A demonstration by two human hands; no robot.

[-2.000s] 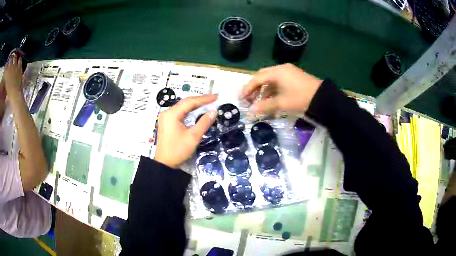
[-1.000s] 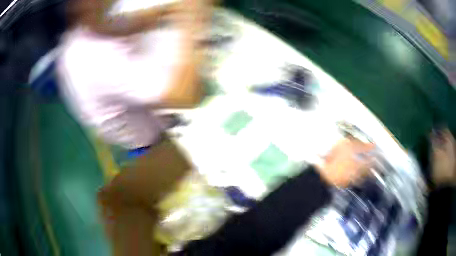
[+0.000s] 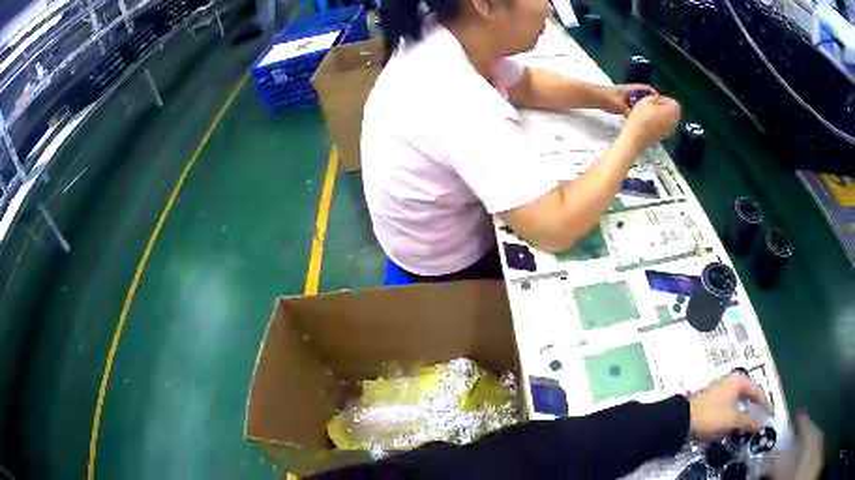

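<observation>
My left hand [image 3: 727,409] is at the lower right, its fingers over the dark discs in the clear blister tray [image 3: 656,469]. I cannot tell whether it grips anything. A round black disc with white spots [image 3: 765,439] shows beside its fingertips. My right hand [image 3: 804,452] is blurred and cut off at the bottom edge, right of that disc; its hold is hidden. A black cylindrical unit [image 3: 711,298] stands on the printed bench cover [image 3: 656,328], beyond my left hand.
An open cardboard box [image 3: 375,323] with clear and yellow plastic waste stands on the floor left of the bench. A co-worker in pale pink [image 3: 441,159] sits beyond it. More black cylinders [image 3: 772,258] stand on the green belt [image 3: 806,328]. Blue crates [image 3: 305,58] are further back.
The view has swung left and is sharp now. The box and co-worker show clearly, while the tray and both hands sit at the lower right. The left hand is still over the tray.
</observation>
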